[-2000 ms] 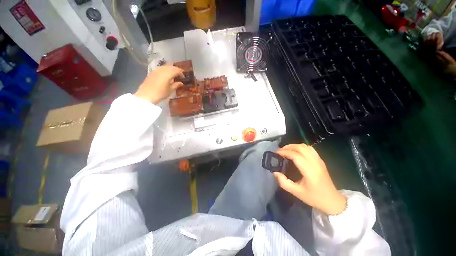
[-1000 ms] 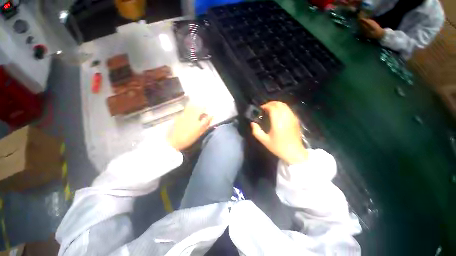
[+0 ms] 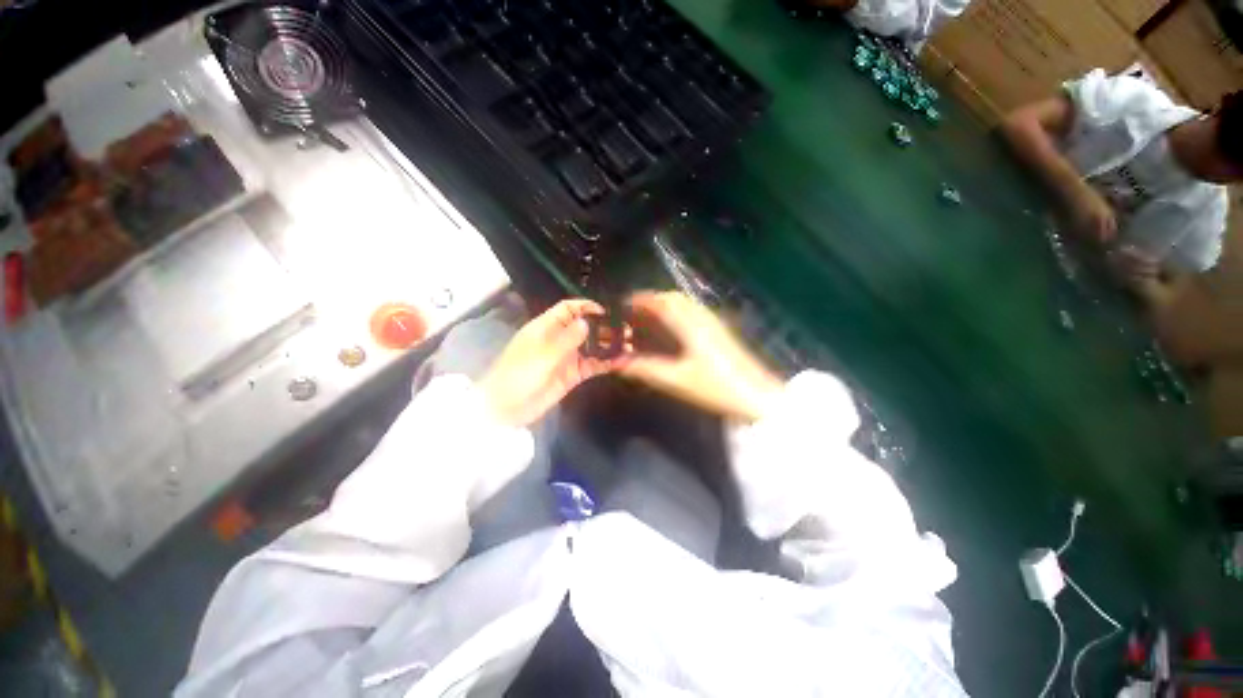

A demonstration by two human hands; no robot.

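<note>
A small black plastic housing is held between the fingertips of both hands, in front of the wearer at the edge of the green bench. My left hand grips it from the left side. My right hand is on its right side, somewhat blurred. The fingers cover much of the housing, so its details do not show. The reddish-brown fixture with its black section sits on the white machine table at the left.
A cooling fan stands at the table's back corner. Black blister trays lie beside the table. An orange-red emergency stop button is on the front edge. A white adapter lies on the green bench. Another person sits across it.
The view has turned right, towards the green bench. My left hand has left the fixture and machine table and joined my right hand at the housing.
</note>
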